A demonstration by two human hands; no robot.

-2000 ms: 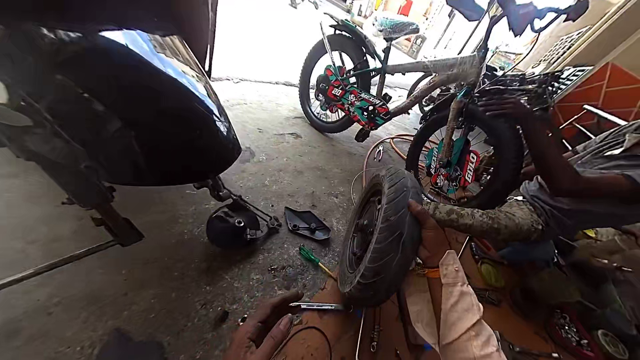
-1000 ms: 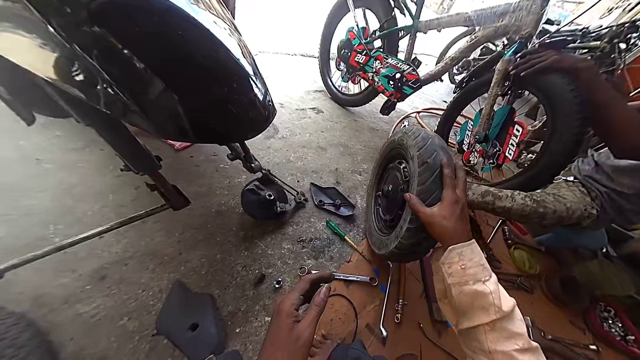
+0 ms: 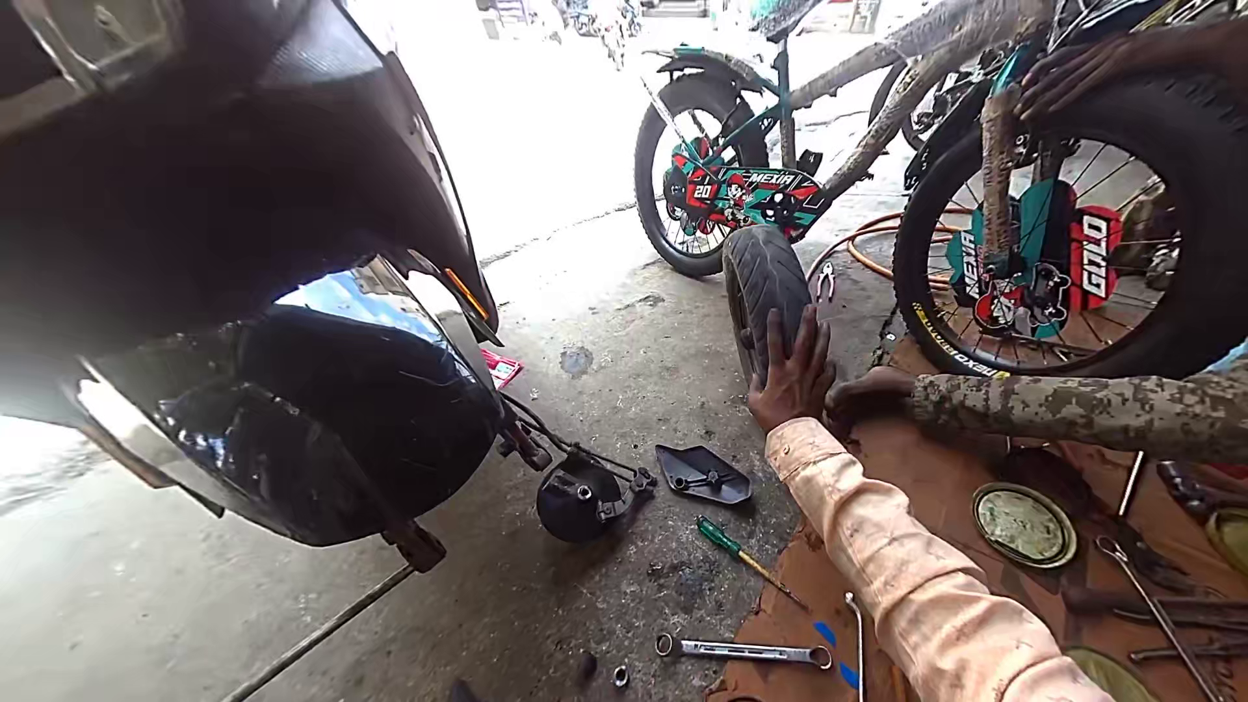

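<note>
My right hand [image 3: 795, 370] lies with spread fingers against the tread of a small wheel's tyre [image 3: 765, 292], which stands upright on the concrete floor. My left hand is out of view. A brake drum plate [image 3: 582, 497] hangs on a cable and rod from the motor scooter [image 3: 361, 429] at the left. Beside it a dark plastic cover [image 3: 704, 475] lies on the floor. Nearer are a green-handled screwdriver [image 3: 721, 536], a double-ended ring spanner [image 3: 744, 651] and a nut [image 3: 620, 676].
A fat-tyred bicycle [image 3: 916, 107] stands across the back right. Another person's hand [image 3: 1082, 78] rests on its front tyre; that person's camouflage-clad leg [image 3: 1072, 414] stretches in from the right. Pliers [image 3: 826, 281] lie near an orange hose [image 3: 877, 229]. A round lid [image 3: 1024, 525] and several tools lie on brown cardboard [image 3: 780, 604].
The small wheel and my right hand have moved away from me, toward the bicycle. My left hand, earlier near the ring spanner, has left the view.
</note>
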